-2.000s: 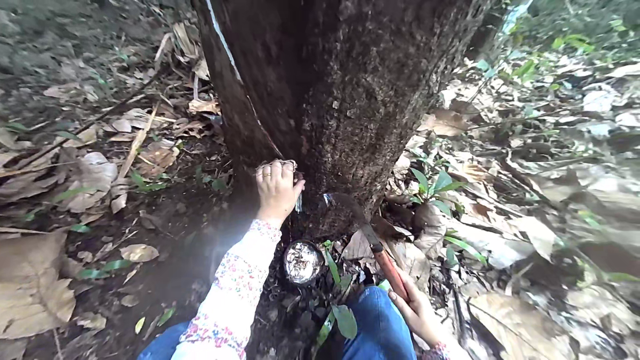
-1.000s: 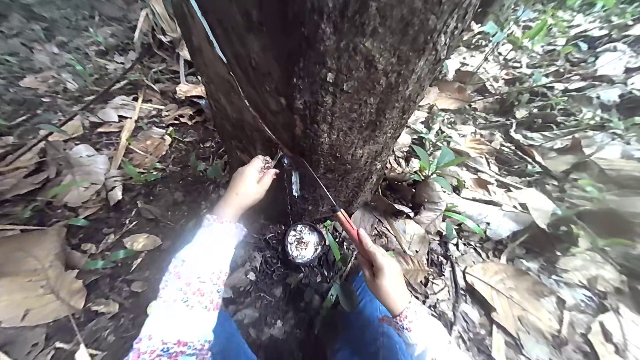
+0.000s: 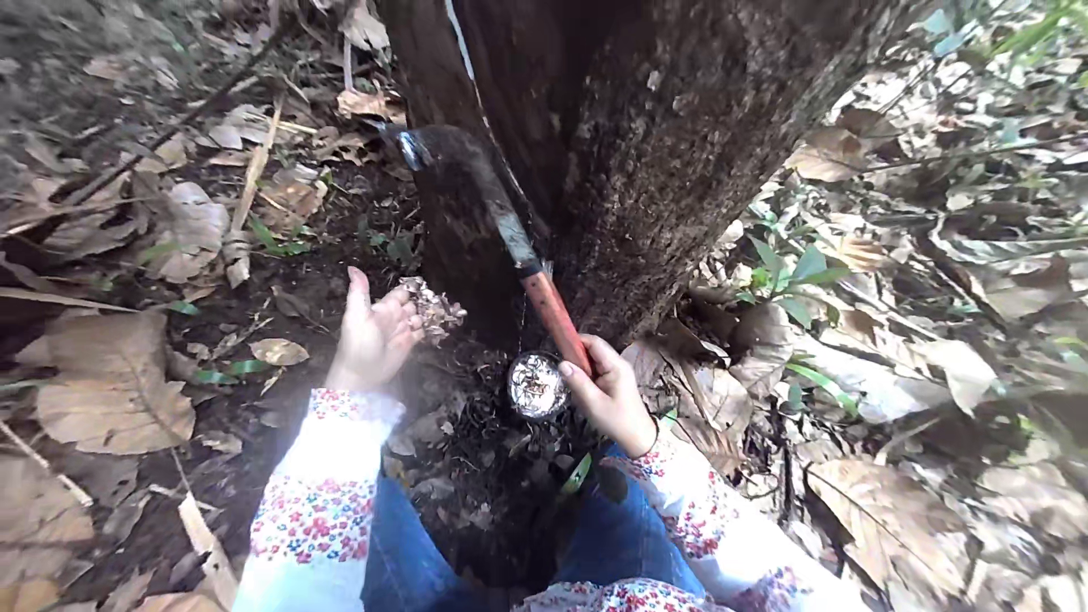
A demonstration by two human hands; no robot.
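Note:
My right hand (image 3: 608, 391) grips the orange-red handle of a tapping knife (image 3: 554, 314), whose metal shank slants up and left across the trunk to a bent, shiny tip. My left hand (image 3: 374, 333) is spread palm up, left of the trunk, with a loose clump of bark shavings (image 3: 432, 308) just off its fingertips. White latex (image 3: 460, 36) runs down a slanting groove in the tree trunk (image 3: 663, 161). Below the trunk's base stands a round cup (image 3: 538, 387) with whitish contents and dark bits, close beside the handle's lower end.
Dry leaves (image 3: 115, 382) and twigs cover the ground on the left. More leaf litter (image 3: 892, 510) and a small green plant (image 3: 795, 268) lie right of the trunk. My knees in blue jeans (image 3: 629, 527) are below the cup.
My left hand has moved away from the trunk and opened, and shavings have left it. The knife has lifted from the groove's lower end, its tip now farther up and left.

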